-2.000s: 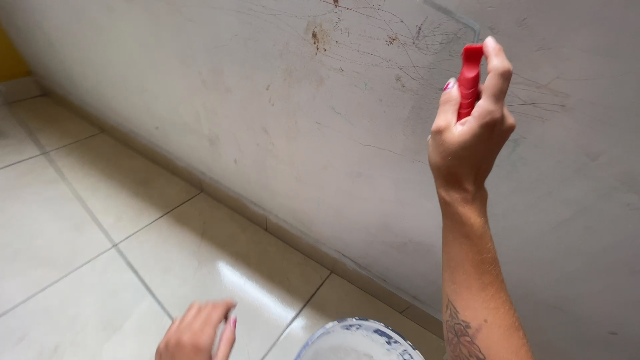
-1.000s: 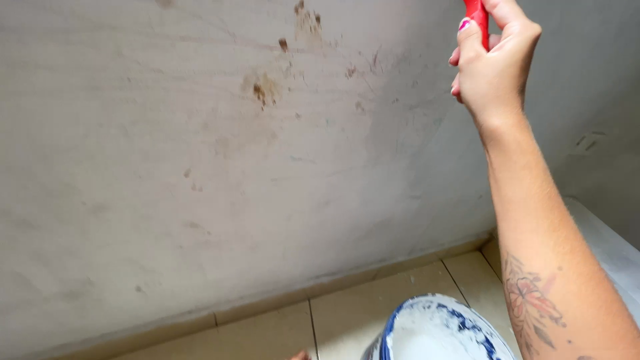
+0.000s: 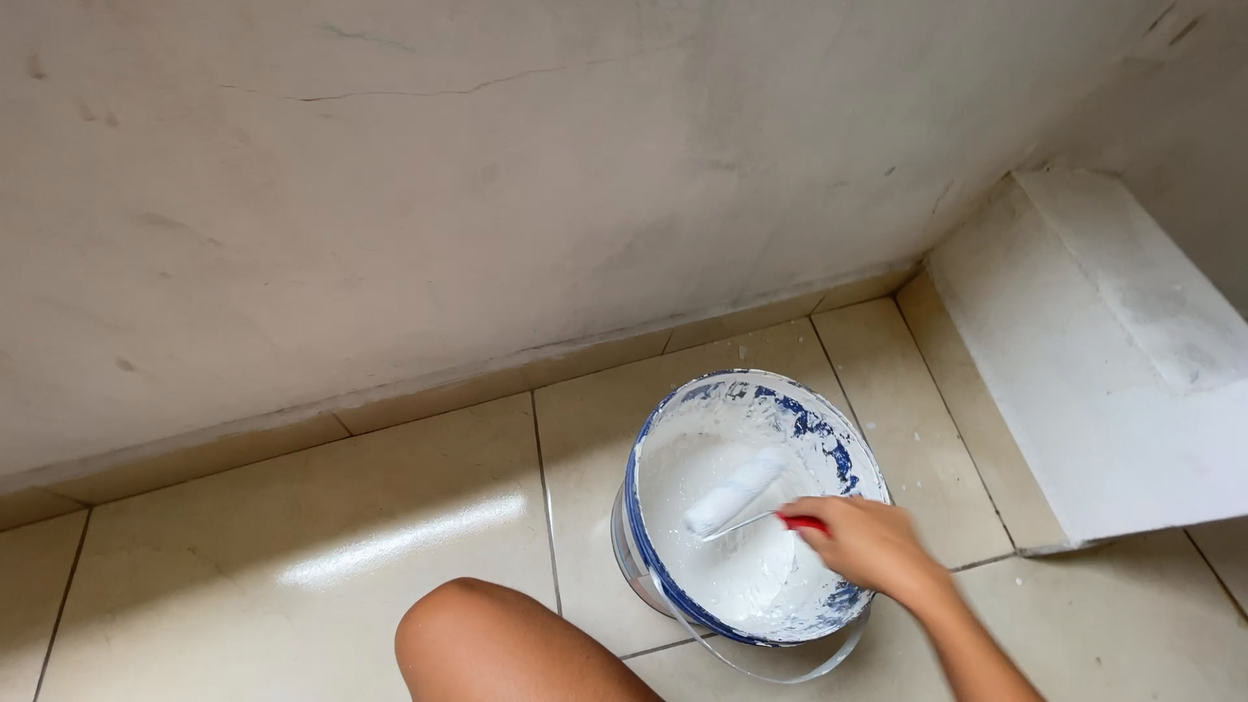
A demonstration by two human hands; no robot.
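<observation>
A paint roller [image 3: 738,494] with a white, paint-covered sleeve is inside the blue-rimmed bucket [image 3: 634,507], at the white paint [image 3: 770,575]. My right hand [image 3: 863,546] is closed around its red handle [image 3: 803,524], over the bucket's right side. White paint coats much of the bucket's inner wall. The wire bail [image 3: 760,675] hangs down at the near side. My left hand is out of view.
A scuffed, cracked wall [image 3: 439,224] rises behind a beige tile baseboard [image 3: 604,359]. At right a white masonry block [image 3: 1082,361] juts out. My bare knee [image 3: 507,643] is left of the bucket, over the tiled floor [image 3: 292,526].
My right hand has come down from the wall to the bucket with the red-handled tool. My left hand has left the view. The view has swung right and down.
</observation>
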